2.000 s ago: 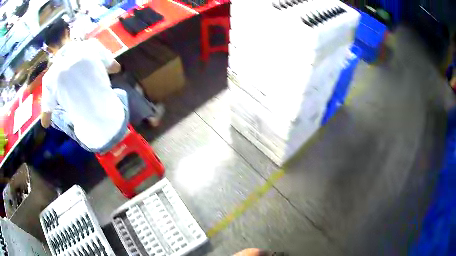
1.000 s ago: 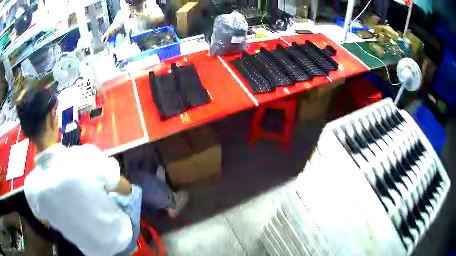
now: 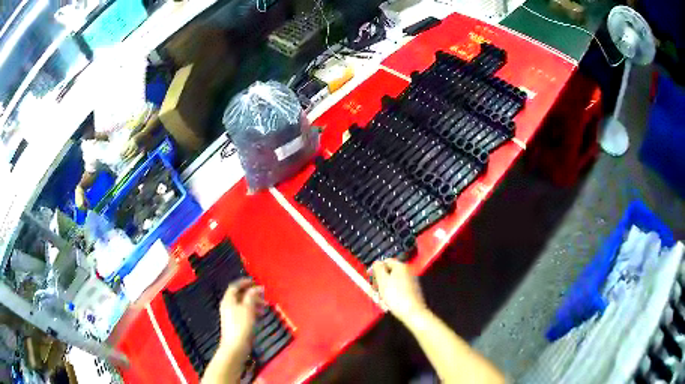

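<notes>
Rows of matte black handle housings (image 3: pixel 420 142) lie side by side in overlapping columns on the red bench top, their round heads towards the near edge. A smaller batch of black handle housings (image 3: pixel 203 304) lies at the lower left. My left hand (image 3: pixel 242 304) is over this smaller batch, blurred, with its fingers bent; whether it holds anything cannot be told. My right hand (image 3: pixel 394 283) is at the near left corner of the large rows, its fingertips close to the last heads. Its fingers hide whether it grips one.
A bulging clear-grey parts bag (image 3: pixel 272 135) stands behind the rows. A blue crate of dark parts (image 3: pixel 154 202) is at the left, with a person's arm beyond it. A white fan (image 3: pixel 631 36) stands at the right. A blue crate (image 3: pixel 582 300) and white trays (image 3: pixel 661 345) are at the lower right.
The view has moved up to the bench and closer to the black rows. Both my hands have come into view over the bench. The seated person is out of view.
</notes>
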